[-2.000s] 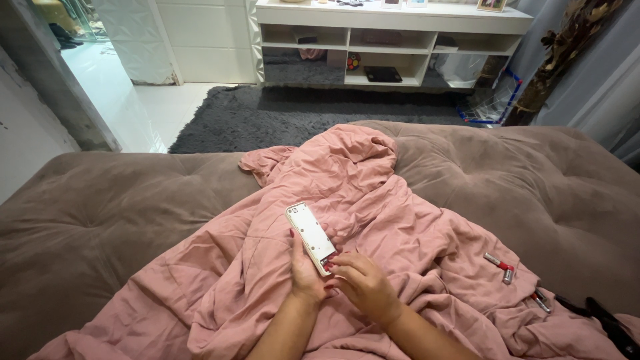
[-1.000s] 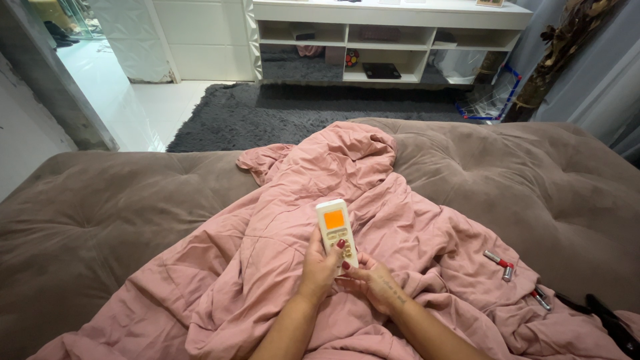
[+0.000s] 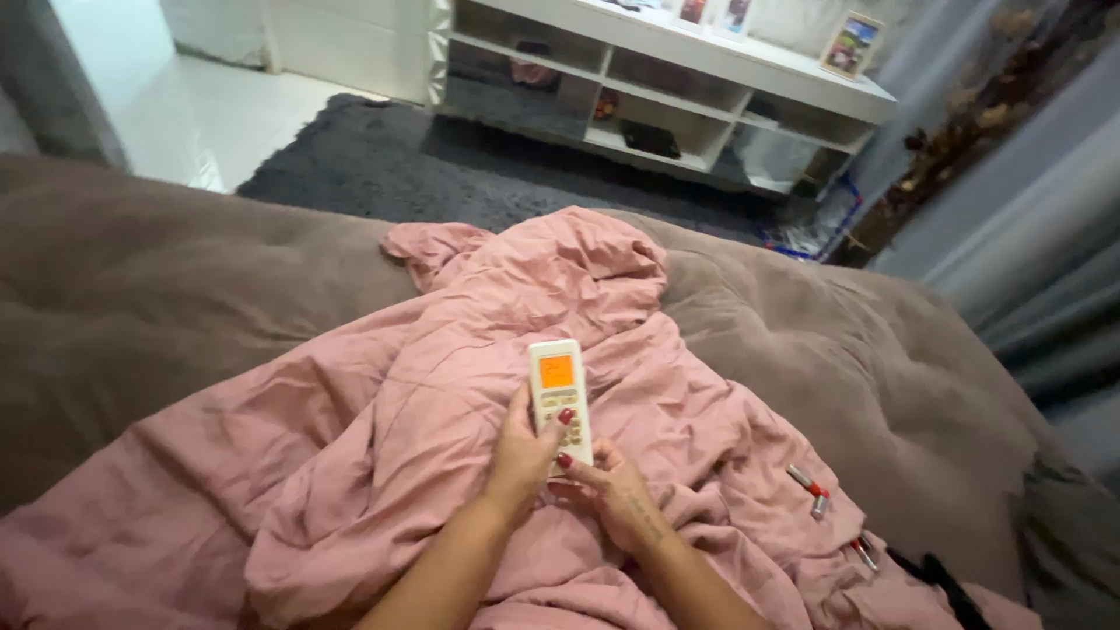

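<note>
A white remote control (image 3: 560, 398) with a lit orange display is held upright over a pink blanket (image 3: 455, 376). My left hand (image 3: 525, 446) grips its left side, the thumb with dark red nail lying over the buttons. At the lower end my right hand (image 3: 608, 490) holds it too, thumb on the bottom of the front face; its other fingers are partly hidden behind. Small red and silver cylinders, which look like batteries (image 3: 808, 490), lie on the blanket to the right, with more (image 3: 864, 553) nearer to me.
The blanket covers part of a brown tufted sofa or bed (image 3: 814, 350). A black strap-like thing (image 3: 949, 582) lies at lower right. Beyond are a dark shaggy rug (image 3: 385, 162), a white shelf unit (image 3: 665, 39) with picture frames, and grey curtains (image 3: 1024, 201) at right.
The remote showed its back two seconds ago; it was turned front up, with its display lit, by one second ago. Both hands still hold it. The view has tilted.
</note>
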